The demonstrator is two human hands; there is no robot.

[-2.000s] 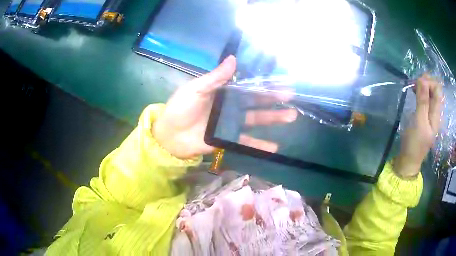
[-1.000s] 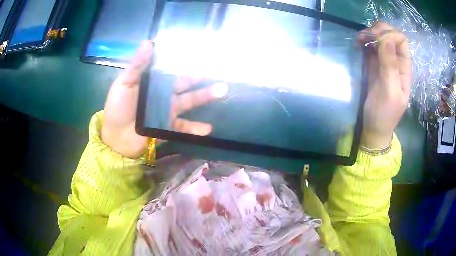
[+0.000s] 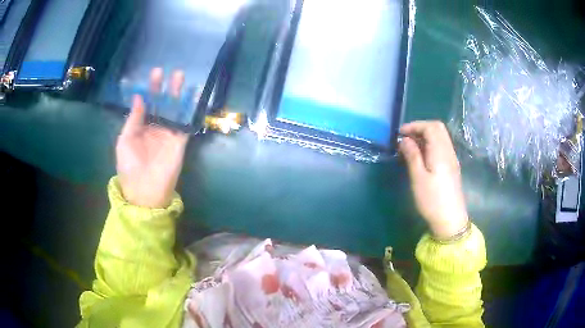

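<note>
My left hand (image 3: 151, 154) holds the lower edge of a touch panel (image 3: 186, 38) at centre left, thumb on the near side and fingers showing through the glass. The panel is blurred, with an orange-gold flex cable (image 3: 223, 122) at its lower right. The working stack of panels (image 3: 343, 77) lies at bench centre, with a blue band low on its face and shiny plastic edges. My right hand (image 3: 436, 173) is at the stack's lower right corner, thumb and forefinger close together; whether they pinch anything cannot be told.
More black-framed panels (image 3: 45, 45) with gold tabs lie at far left on the green bench. A crumpled heap of clear film (image 3: 519, 102) lies at right. A white rectangle with black outline (image 3: 568, 198) and a dark shiny bag (image 3: 558, 237) are at the right bench edge.
The panel that both hands held up in front of me has moved left and away over the bench. My right hand has let go of it and come to the uncovered stack's corner.
</note>
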